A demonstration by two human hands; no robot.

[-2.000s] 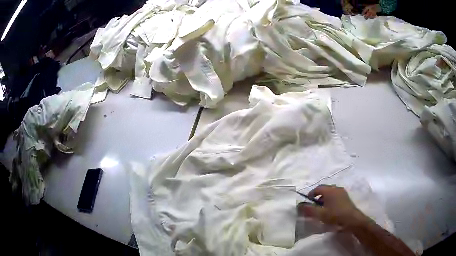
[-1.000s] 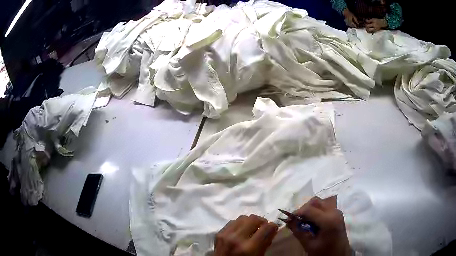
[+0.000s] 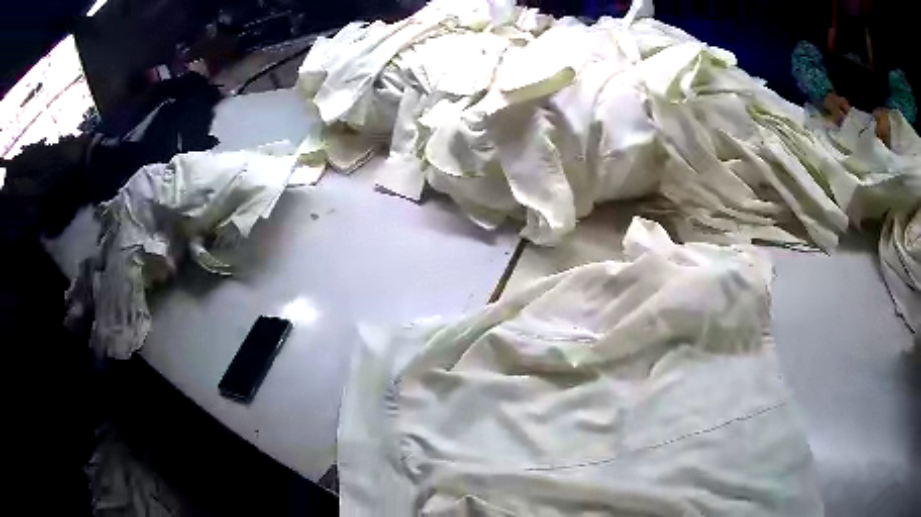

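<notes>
An off-white garment (image 3: 606,394) lies spread and creased on the white table nearest me. A thin stitched or thread-like line runs slantwise across its lower right part. Its lower edge is cut off by the bottom of the picture. Neither my left hand nor my right hand is in view, and no snips show.
A large cream garment pile (image 3: 606,121) lies along the far side of the white table (image 3: 404,252). A smaller heap (image 3: 182,212) hangs over the left edge. A black phone (image 3: 256,357) lies at the left. Another person's hands (image 3: 858,116) show at the far right.
Both my hands, and the snips in the right one, have left the picture. The view has turned left, so the table and cloth appear shifted to the right.
</notes>
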